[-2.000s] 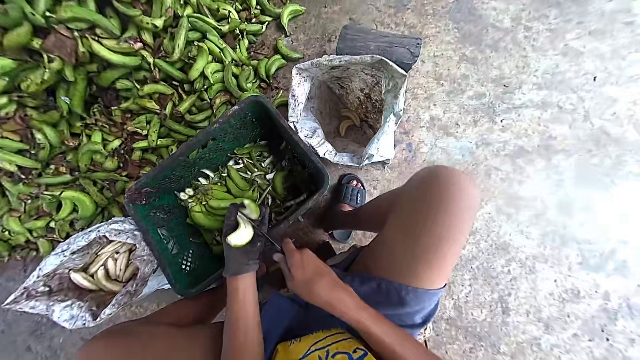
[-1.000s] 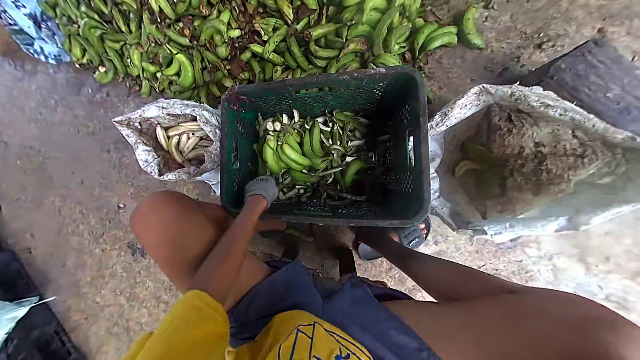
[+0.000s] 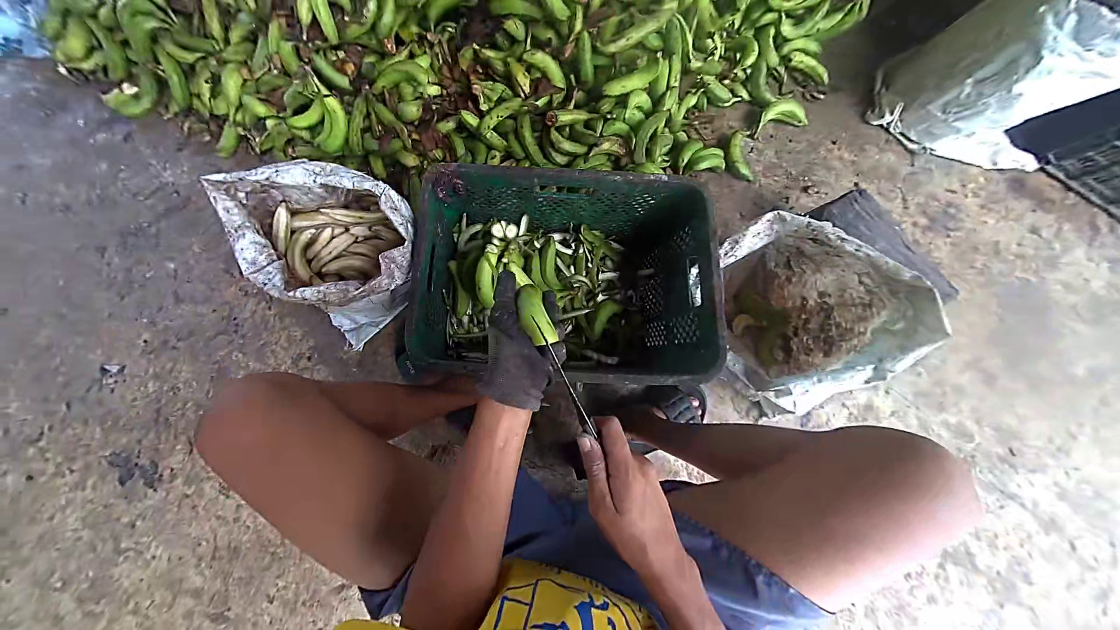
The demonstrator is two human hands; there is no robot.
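Note:
My left hand [image 3: 518, 359], in a dark grey glove, grips a green banana or plantain [image 3: 535, 317] above the near side of a green plastic crate [image 3: 560, 374]. The bare right hand [image 3: 617, 477] is closed around the handle of a knife [image 3: 570, 391], whose thin blade reaches the near end of the fruit. Inside the crate lie unpeeled green fruit [image 3: 549, 264] and strips of peel [image 3: 573, 282]. Most of the knife's handle is hidden by my fingers.
A white sack [image 3: 350, 319] of peeled fruit [image 3: 332, 245] stands left of the crate. Right of it is an open sack [image 3: 927, 328] beside a dark block [image 3: 888, 236]. A large heap of green fruit [image 3: 490, 96] lies behind. Another sack [image 3: 971, 87] is at the upper right.
One second ago my left hand was at the crate's near left edge; now it is over the crate, holding a green fruit. The right hand and knife have come into clear sight. The view has shifted.

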